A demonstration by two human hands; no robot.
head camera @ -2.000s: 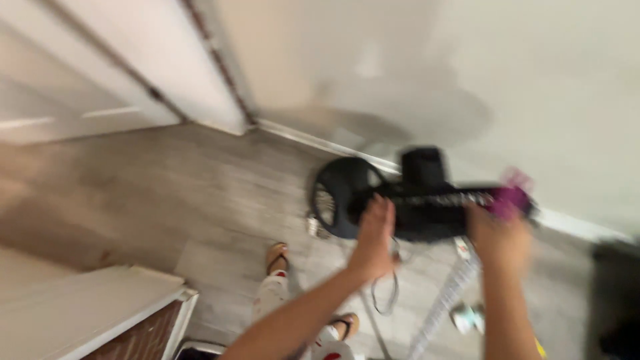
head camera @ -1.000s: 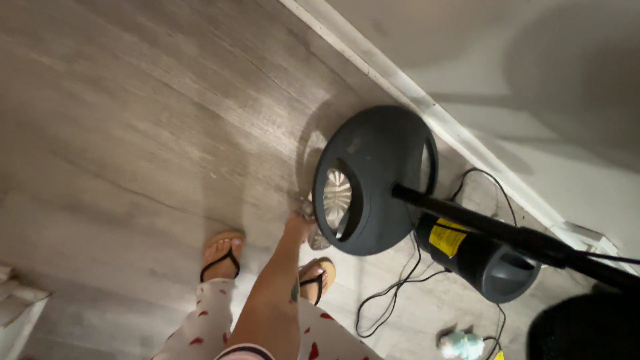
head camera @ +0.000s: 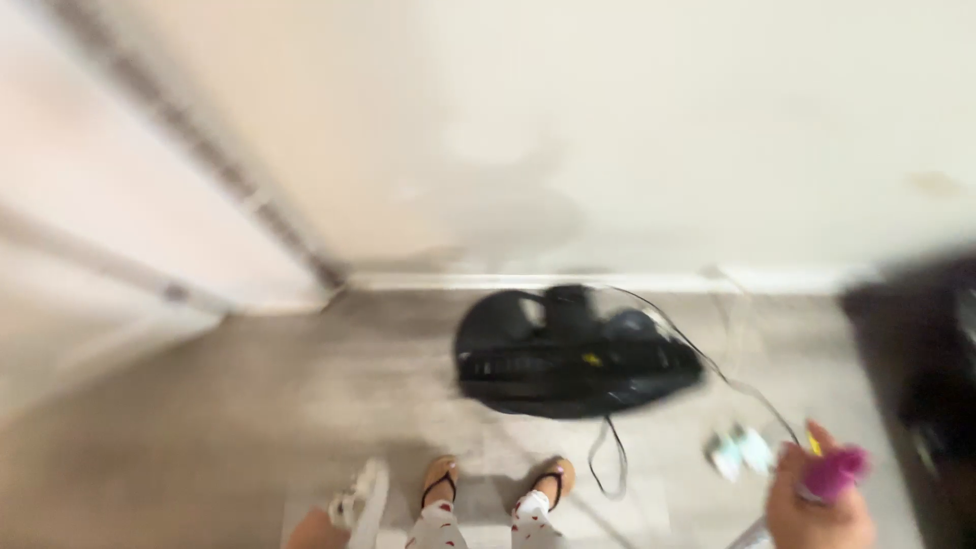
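Observation:
At the bottom left, my left hand [head camera: 306, 531] holds a pale, silvery shoe-like item [head camera: 364, 499]; blur hides its details. My right hand [head camera: 817, 503], low on the right, is closed around a fuzzy purple item [head camera: 835, 474], with a bit of yellow beside the fingers. A thin dark cord [head camera: 751, 389] runs from a black standing appliance [head camera: 572, 377] to this hand. The appliance has a round base [head camera: 488, 324] and stands between the hands, farther forward, touched by neither. Part of a pale long thing [head camera: 751, 535] shows beside my right wrist.
Behind the appliance runs a white baseboard [head camera: 534, 282] under a pale wall. A white door [head camera: 145, 175] is on the left. Small pale-green and white items [head camera: 740, 451] lie on the floor. A dark, blurred object [head camera: 938, 366] fills the right edge. My sandalled feet [head camera: 496, 480] are below.
Two seconds ago both hands were at the top of the black appliance; now they are apart from it. One second ago an arm reached down to the silvery item beside the round base; it is now lifted.

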